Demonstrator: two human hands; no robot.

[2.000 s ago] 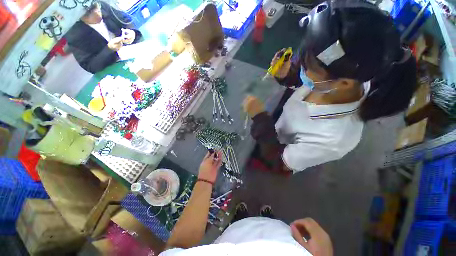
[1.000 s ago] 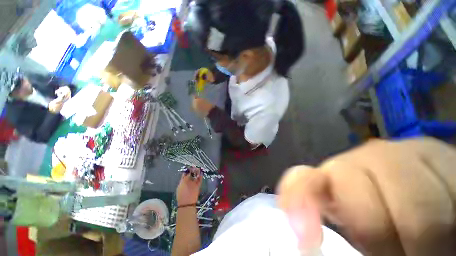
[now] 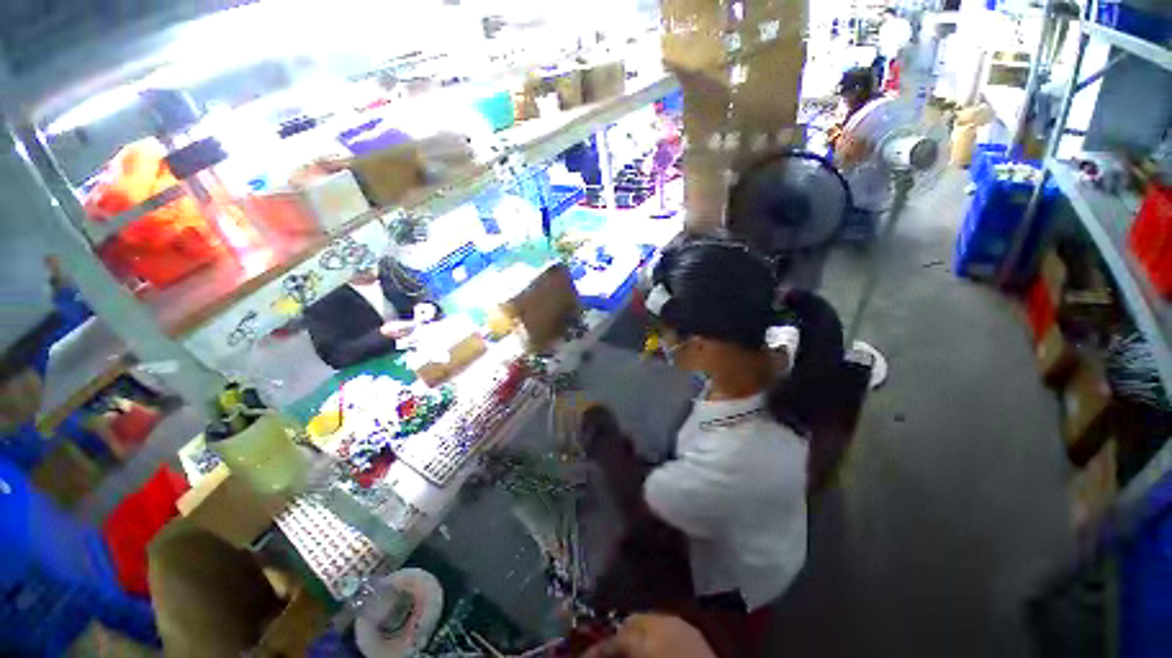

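Note:
White cable leads with green-black ends lie fanned on the grey bench mat in front of me, small and blurred. More leads lie at the bottom edge beside a wide white-pink tape roll. My right hand shows only in part at the bottom edge, below the leads, blurred and cut off. Whether it holds anything is hidden. My left hand is not in view.
A neighbouring worker in a white shirt sits close at the right of the leads. Perforated trays lie left. A tangled heap of wired parts lies beyond. Another person sits across the bench. Fans and blue crates stand farther back.
The view has swung up towards the room. My left hand, earlier at the leads, has left the picture. My right hand, large and close one second ago, now shows small at the bottom edge.

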